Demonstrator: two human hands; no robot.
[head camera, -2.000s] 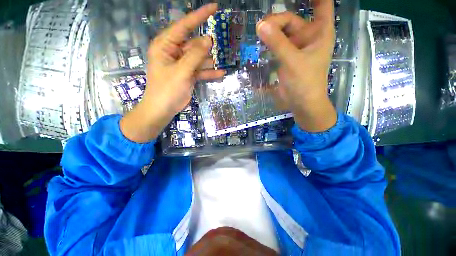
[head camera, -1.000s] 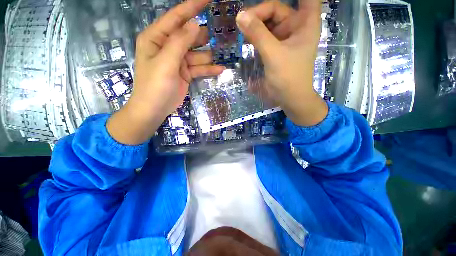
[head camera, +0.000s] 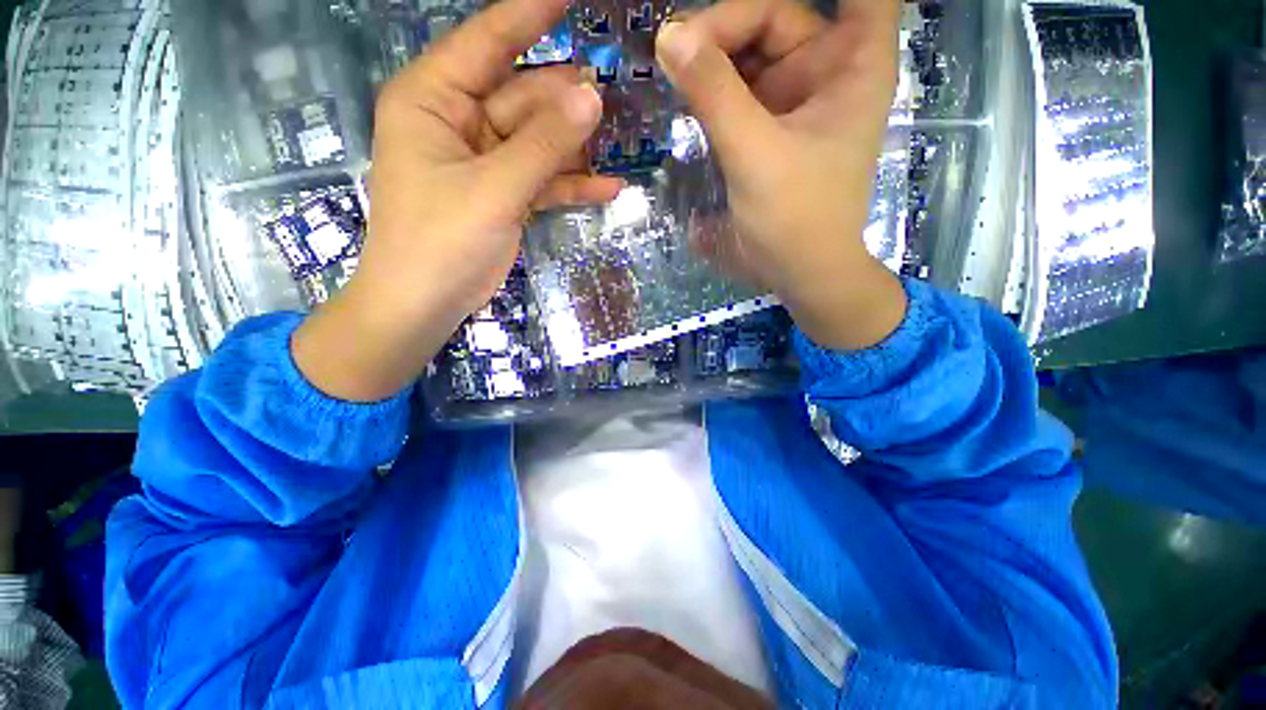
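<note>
A brownish panel (head camera: 625, 104) with dark marks and a small bright blue patch (head camera: 604, 58) shows between my hands. I cannot tell whether it is a held board or part of the shiny die-cut sheet (head camera: 667, 264) lying over the clear tray (head camera: 285, 178). My left hand (head camera: 465, 174) is at its left, thumb tip at its edge and index finger reaching past the top of the picture. My right hand (head camera: 791, 153) is at its right, thumb and index finger bent close together. Any small piece at the fingertips is too small to tell. Circuit boards (head camera: 322, 229) lie in tray pockets.
Marked white sheets (head camera: 83, 208) lie fanned on the left. A narrower stack with silvery rows (head camera: 1093, 180) lies on the right. A crumpled clear bag (head camera: 1243, 208) is at the far right on the green bench. Striped cloth (head camera: 31, 641) shows at the lower left edge.
The dark-blue board seen earlier at my left fingertips no longer shows clearly there. Both hands have shifted left in the picture, and my left thumb has since moved right over the panel's edge.
</note>
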